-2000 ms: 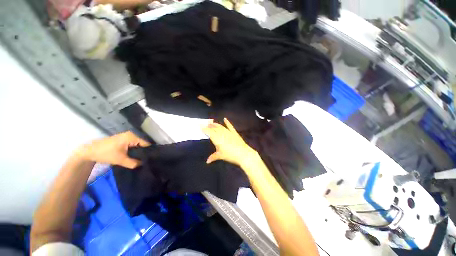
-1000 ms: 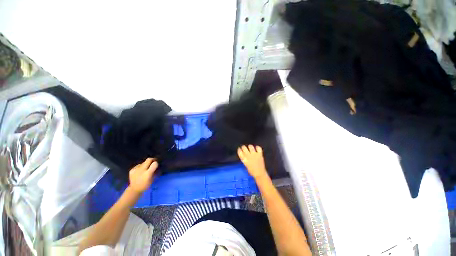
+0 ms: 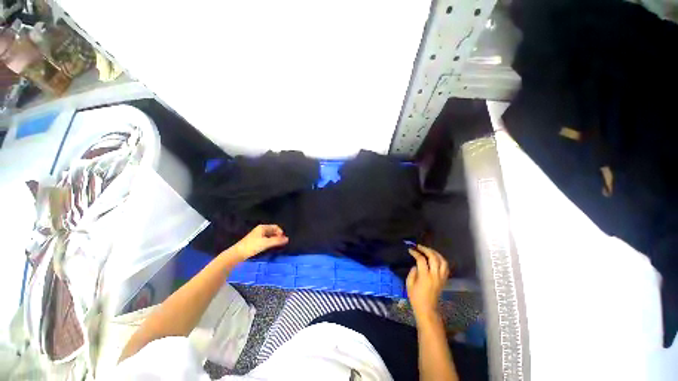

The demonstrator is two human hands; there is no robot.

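A black cloth piece (image 3: pixel 357 212) lies spread in a blue plastic crate (image 3: pixel 320 274) in front of me. My left hand (image 3: pixel 262 240) is at the cloth's near left part, fingers curled together; whether it pinches cloth is unclear. My right hand (image 3: pixel 427 275) is at the cloth's near right edge, fingers bent with fingertips at the cloth and the thumb hidden; its grip is unclear. A large black garment heap (image 3: pixel 595 89) with small tan marks lies on the white table to the right.
The white table (image 3: pixel 572 298) has a measuring strip (image 3: pixel 502 298) along its edge, right of my right arm. Clear plastic bags with pale and brown contents (image 3: pixel 89 216) stand at the left. A grey perforated metal post (image 3: pixel 438 67) and a white panel (image 3: pixel 260 74) are beyond the crate.
The view has swung from the sewing table to the crate. The black piece is now lower, spread over the crate. Since a second ago both hands have shifted slightly on the cloth.
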